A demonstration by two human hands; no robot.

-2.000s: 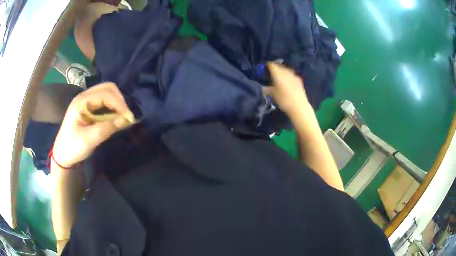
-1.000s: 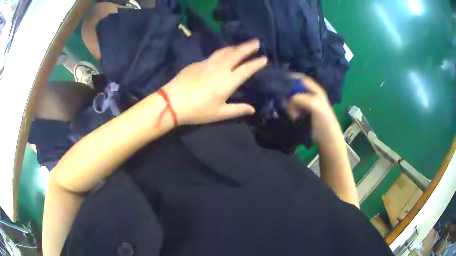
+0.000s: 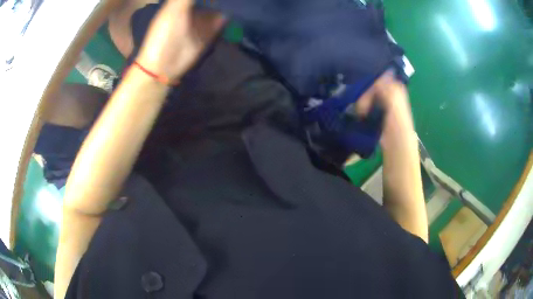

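Note:
A navy bundle of cut pieces [image 3: 327, 41] lies across the top middle, over the lap and beside the right leg. My right hand [image 3: 383, 96] is blurred at its right side, with the fingers bent round brighter blue cloth [image 3: 356, 137]. My left hand [image 3: 187, 38], with a red string at the wrist, is at the top left by the bundle's left edge. Its fingers are blurred and partly cut off, so its grip cannot be told. Small pale bits [image 3: 314, 103] show on the bundle's near side.
A curved white table with a brown edge [image 3: 44, 111] runs down the left. Another table edge [image 3: 497, 233] is at the lower right. A pale metal frame [image 3: 447, 181] and a cardboard-coloured piece [image 3: 464, 230] stand below on the green floor [image 3: 467, 76]. A shoe [image 3: 102, 76] shows at left.
My left hand has moved from the middle up to the top left. My right hand has moved slightly up and right. The navy cloth has shifted, and more bright blue shows.

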